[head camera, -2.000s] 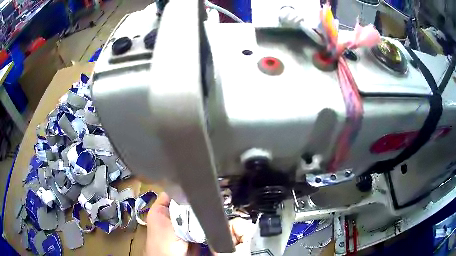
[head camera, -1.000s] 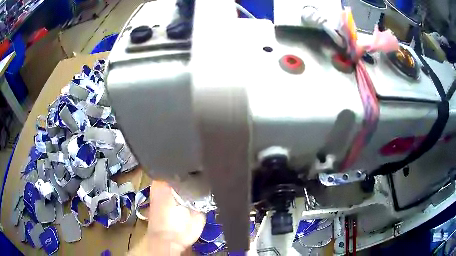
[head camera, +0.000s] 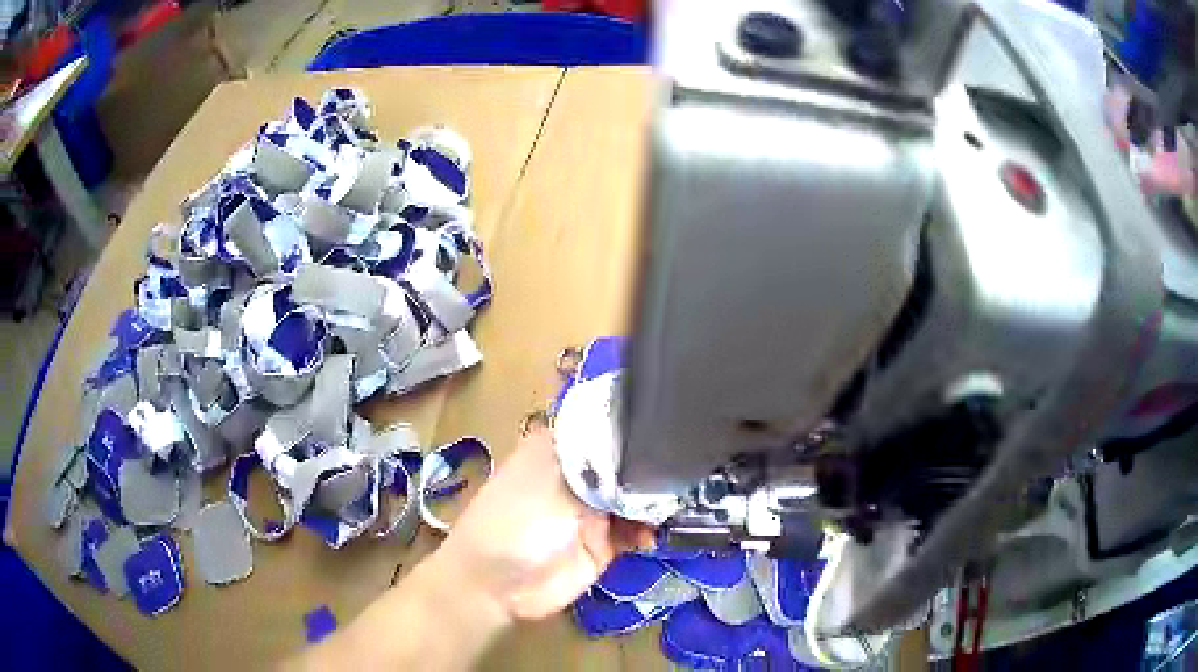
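Observation:
My left hand is at the lower middle, left of the sewing machine head. Its fingers hold the near edge of a rounded white and blue workpiece, partly hidden behind the head. The presser foot area is just right of the workpiece and partly covered. Small metal rings show at the workpiece's left edge. My right hand is not visible.
A tangled heap of blue and grey bands lies on the brown table, with flat panels at its near left. Blue and grey finished pieces lie below the machine arm. A red-handled tool is at the right.
The view has swung left, so the machine sits further right and the whole heap shows. The workpiece now shows more clearly beyond my left hand.

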